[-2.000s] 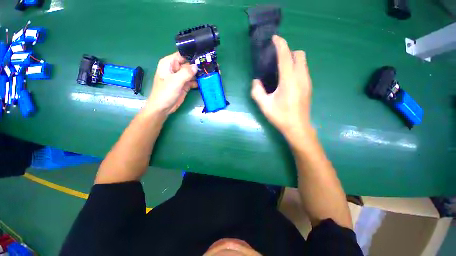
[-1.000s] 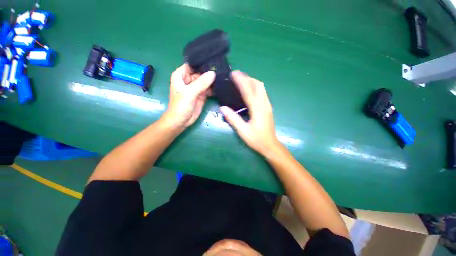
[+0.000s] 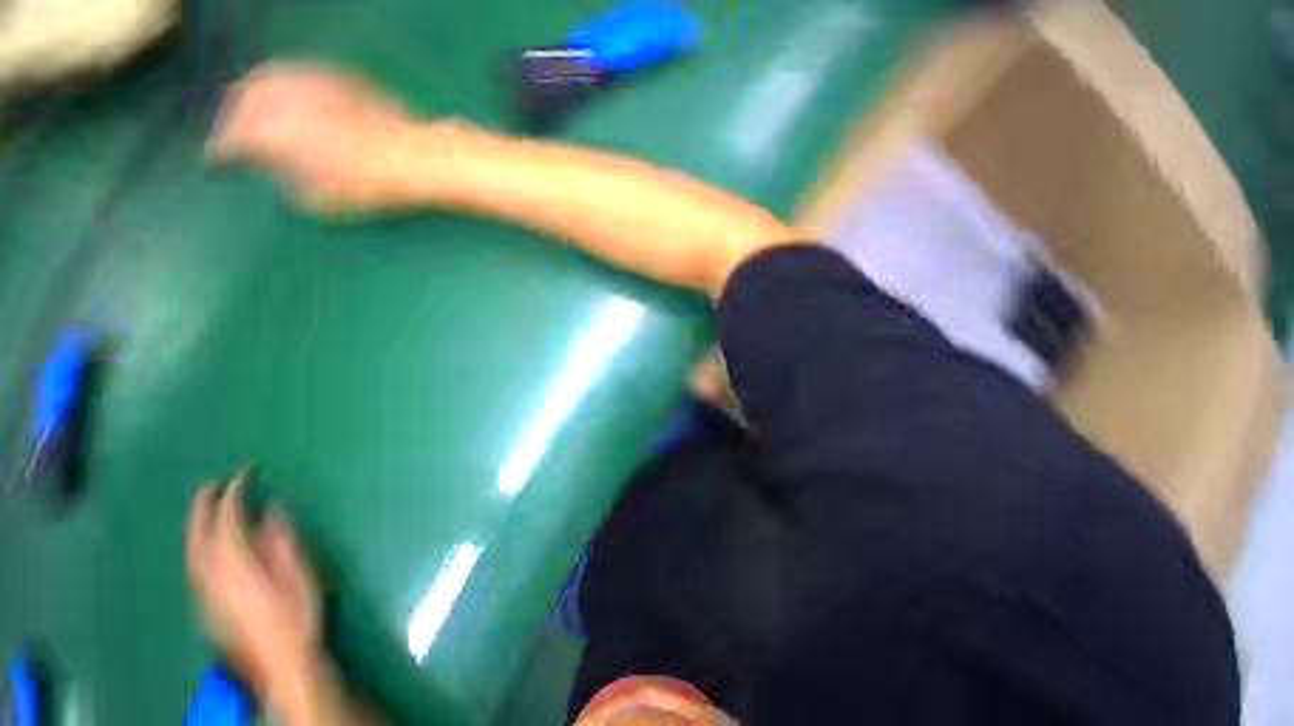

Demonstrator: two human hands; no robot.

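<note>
The picture is blurred and turned. My right hand (image 3: 305, 135) is at the upper left over the green bench (image 3: 426, 312); whether it holds anything is too blurred to tell. My left hand (image 3: 256, 574) is at the lower left with its fingers apart and no thing visible in it. A half-built device with a blue pack (image 3: 636, 36) and black head lies at the top, beyond my right forearm. Another blue and black device (image 3: 60, 390) lies at the left edge. The black piece last held between my hands cannot be made out.
The open brown carton (image 3: 1135, 185) stands at the right by my right shoulder, with a pale liner (image 3: 922, 255) and a dark piece (image 3: 1047, 319) inside. Blue items (image 3: 220, 695) show at the bottom left. A pale blurred object (image 3: 71, 36) is at the top left.
The view has swung toward the carton at my right. My hands have moved apart, and the black piece is no longer seen between them. My right arm is now stretched out across the bench.
</note>
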